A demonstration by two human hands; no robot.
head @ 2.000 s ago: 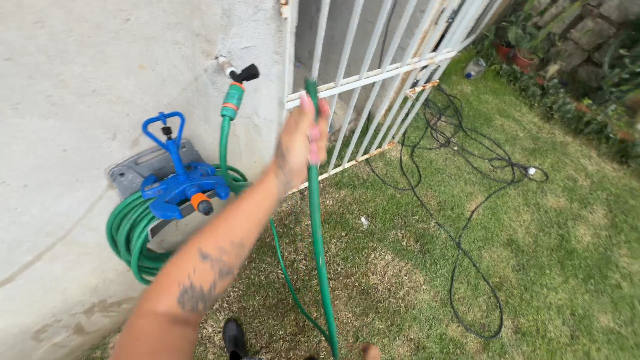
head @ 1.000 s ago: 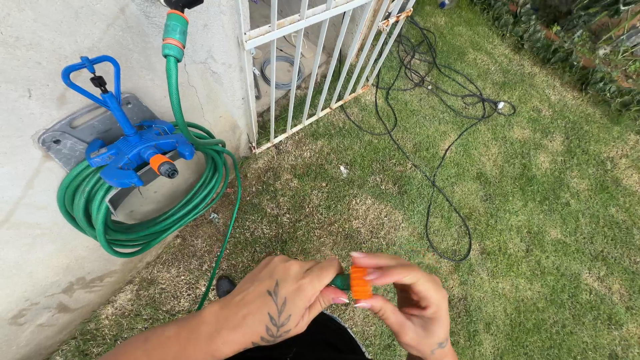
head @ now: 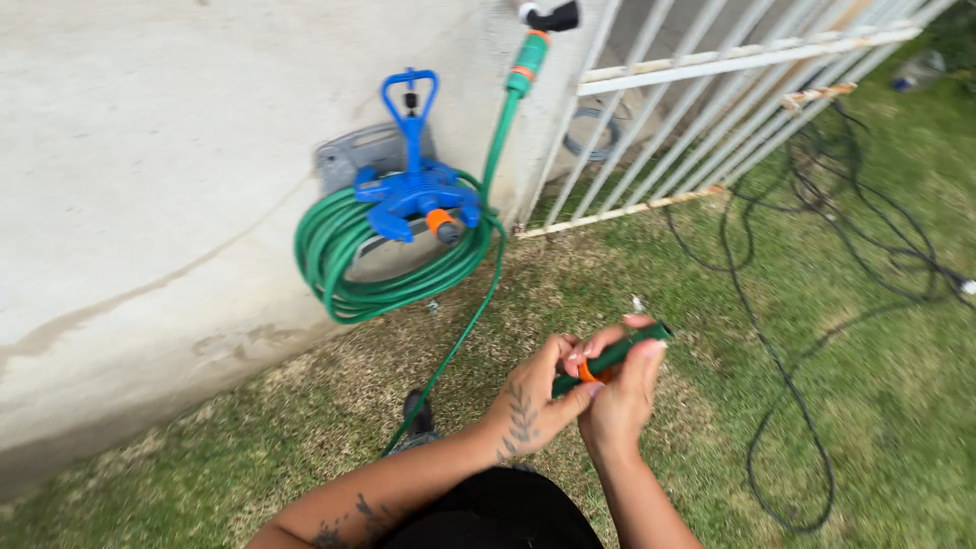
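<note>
Before my body, my left hand (head: 534, 396) grips a green garden hose (head: 619, 349) near its free end. An orange plastic ring (head: 589, 371) sits around the hose between my hands. My right hand (head: 624, 396) closes on the hose closer to its tip, thumb and fingers on either side. Up the wall, a blue sprinkler (head: 415, 187) with an orange and grey connector hangs in front of a coiled green hose (head: 328, 259) on a grey holder (head: 374, 152). A green hose connector (head: 528, 65) joins the upper hose to a black tap fitting (head: 555, 17).
A white barred metal gate (head: 648, 206) with rust spots stands right of the pale wall (head: 152, 152). Black cable (head: 736, 282) lies in loops on the grass at the right. A grey coil (head: 593, 133) shows behind the bars. One dark boot (head: 417, 412) is below me.
The orange ring, at the hose end one second ago, now sits back along the hose, with the green tip beyond it. My right hand has moved from the ring onto the hose.
</note>
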